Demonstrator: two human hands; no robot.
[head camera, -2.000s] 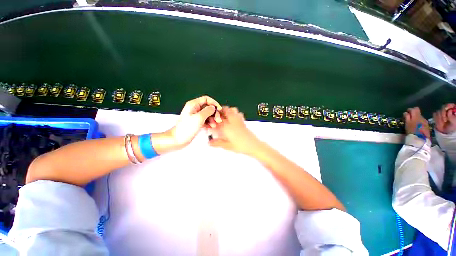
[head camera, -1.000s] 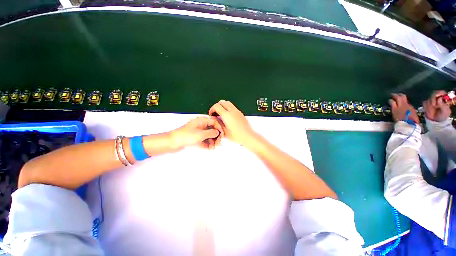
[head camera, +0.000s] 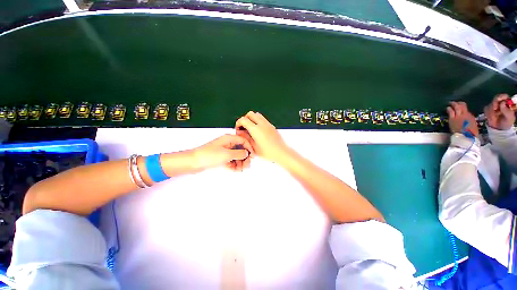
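Observation:
My left hand (head camera: 222, 152), with silver bangles and a blue wrist band, is closed at the near edge of the green conveyor. A small black part (head camera: 248, 152) shows partly between its fingertips. My right hand (head camera: 259, 135) touches it from above and right, fingers curled over the belt edge; what its fingers hold is hidden. Circuit boards with yellow centres stand in a row on the belt, one group on the left (head camera: 182, 111) and one on the right (head camera: 306, 115), with my hands between the groups.
A blue bin (head camera: 90, 148) of black parts is at the left, partly behind my left forearm. The white sheet (head camera: 187, 226) lies below my hands. A green mat (head camera: 385, 192) with a small black piece (head camera: 423, 173) lies right. Another person's hands (head camera: 462, 117) are at the belt's right.
My hands have closed together, the left lower and the right above it; the black piece seen below my right hand is no longer visible. The boards have shifted slightly right since one second ago.

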